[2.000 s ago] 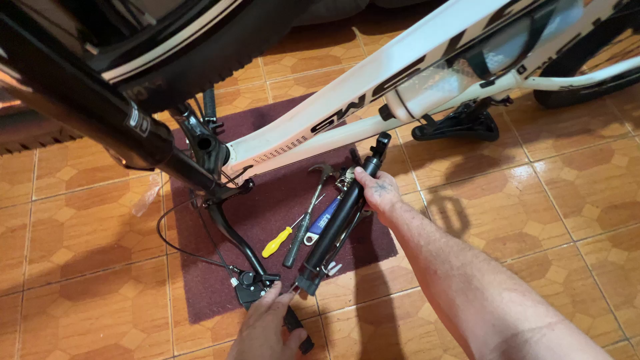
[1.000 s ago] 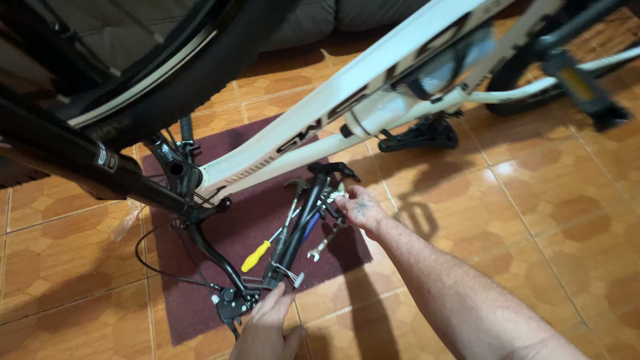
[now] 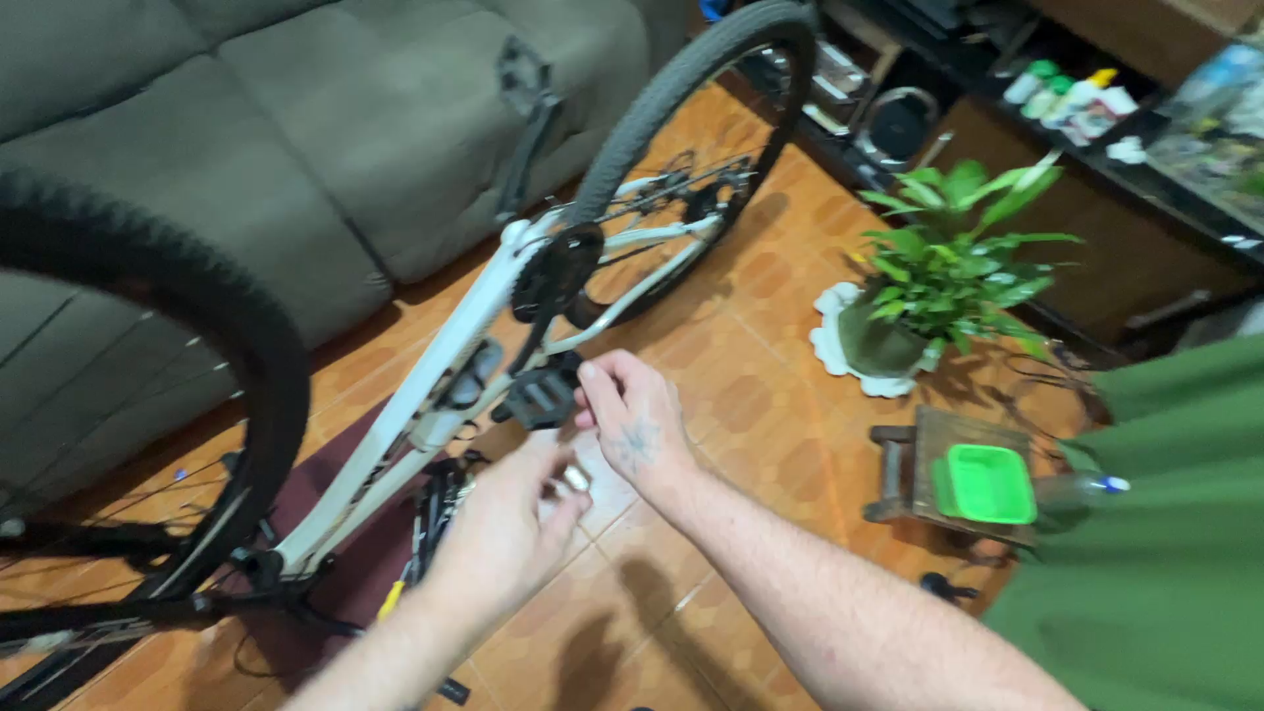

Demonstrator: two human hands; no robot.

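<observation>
A white bicycle frame (image 3: 395, 405) stands upside down on the tiled floor, its wheels up. My right hand (image 3: 632, 415) is raised beside the black pedal (image 3: 541, 397), fingers curled near its edge; whether they touch it cannot be told. Just below, my left hand (image 3: 523, 513) has its thumb and fingers around a small, pale, blurred object (image 3: 575, 480). Behind my left hand, black tools (image 3: 427, 513) lie by the frame, with the yellow screwdriver handle (image 3: 391, 600) partly hidden by my forearm. The chainring (image 3: 558, 272) is just beyond the pedal.
A grey sofa (image 3: 296, 118) runs behind the bicycle. On the right are a potted plant (image 3: 889, 336), a small wooden stool (image 3: 923, 449) with a green plastic container (image 3: 990, 484), and a green curtain (image 3: 1165, 533). The front tire (image 3: 267, 346) rises at left, over a maroon mat (image 3: 346, 494).
Both hands have left the black pump-like tool over the mat and are now by the pedal. The view has swung far toward the rear wheel.
</observation>
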